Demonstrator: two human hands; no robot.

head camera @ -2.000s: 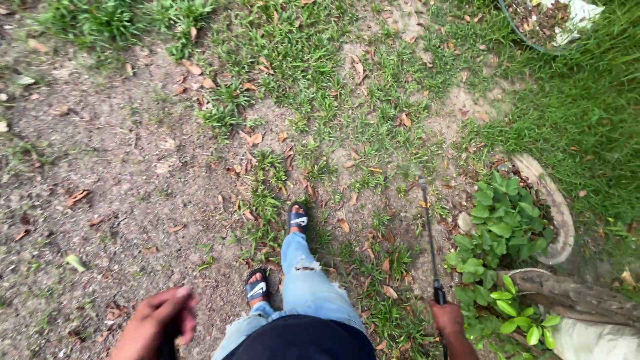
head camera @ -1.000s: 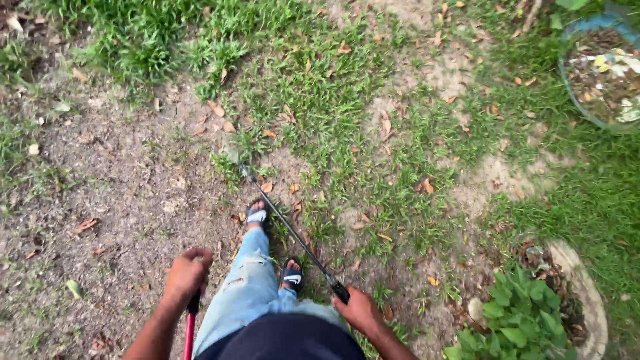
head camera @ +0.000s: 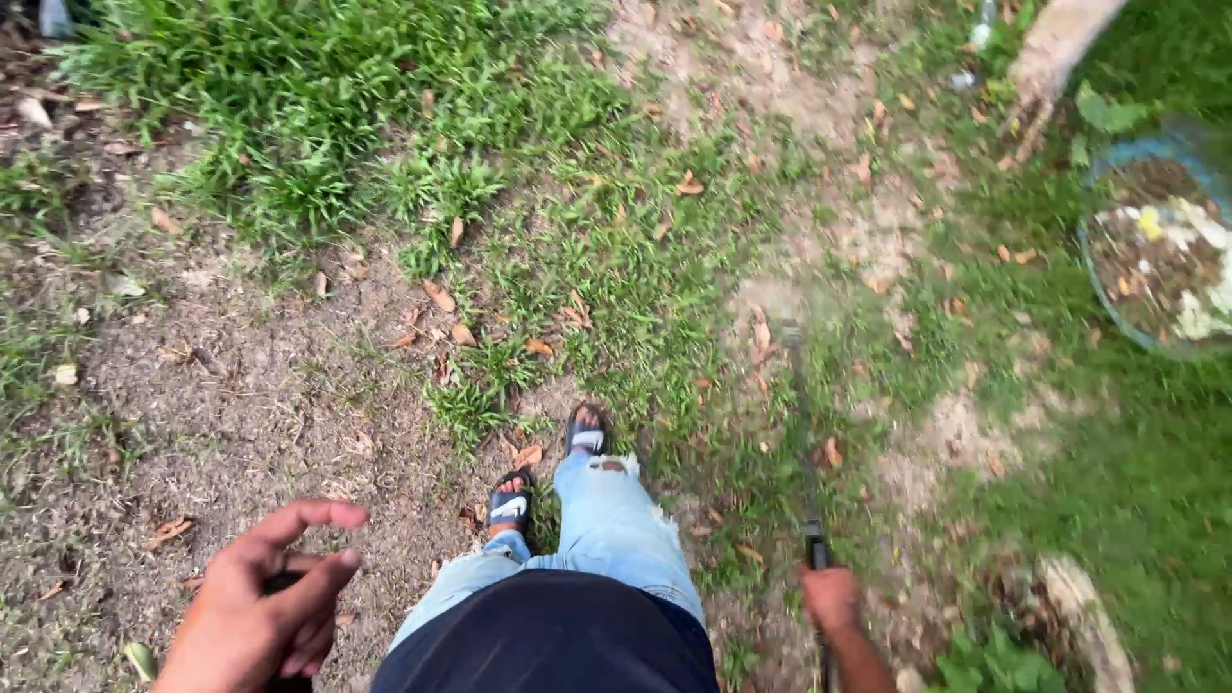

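My right hand [head camera: 833,599], at lower right, is closed around the black handle of a thin spray wand [head camera: 807,443]. The wand points forward over patchy grass, its far end blurred, with a faint pale haze near the tip. At lower left is my left hand [head camera: 255,602], index finger and thumb stretched out, the other fingers curled by a black handle [head camera: 282,582] that is mostly hidden. My slides [head camera: 510,502] and ripped light-blue jeans [head camera: 616,520] show between the hands.
Thick grass [head camera: 327,106] grows at upper left beside bare soil [head camera: 221,385] with dry leaves. A round blue-rimmed container [head camera: 1102,289] with debris stands at right. A curved pale border [head camera: 1088,616] lies beside leafy plants [head camera: 996,664] at lower right. A trunk or root [head camera: 1049,58] is at upper right.
The wand has swung from pointing forward-left one second ago to the right side. My left index finger and thumb have extended; the red shaft below that hand is out of sight. The view has shifted forward.
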